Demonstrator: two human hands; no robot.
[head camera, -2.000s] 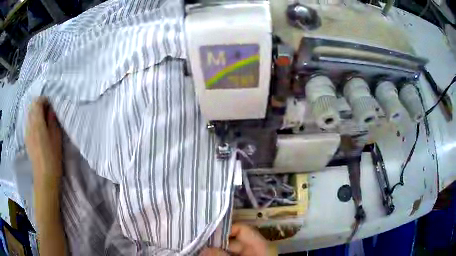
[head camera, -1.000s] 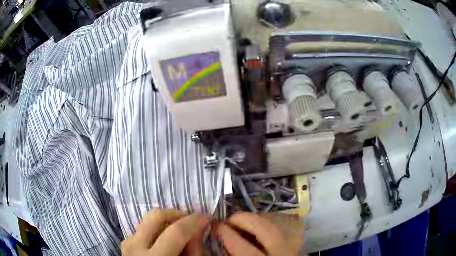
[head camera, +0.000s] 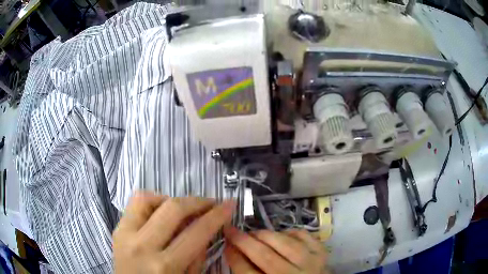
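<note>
The white garment with dark grey stripes lies heaped left of the overlock machine and runs under its head to the presser foot. My left hand pinches the seam edge just in front of the foot. My right hand meets it there, its fingertips also on the seam edge. The fingers hide most of the edge, and both hands are cut off by the bottom of the picture.
Thread trimmings lie in the waste opening right of the foot. Ribbed tension knobs are right of the head. Dark snips and a black cord lie on the white table. Blue bins stand below.
Since two seconds ago, my left hand has come from the far left of the cloth to the seam edge. Over the last second both hands have stayed together, slightly nearer the foot. The view has shifted.
</note>
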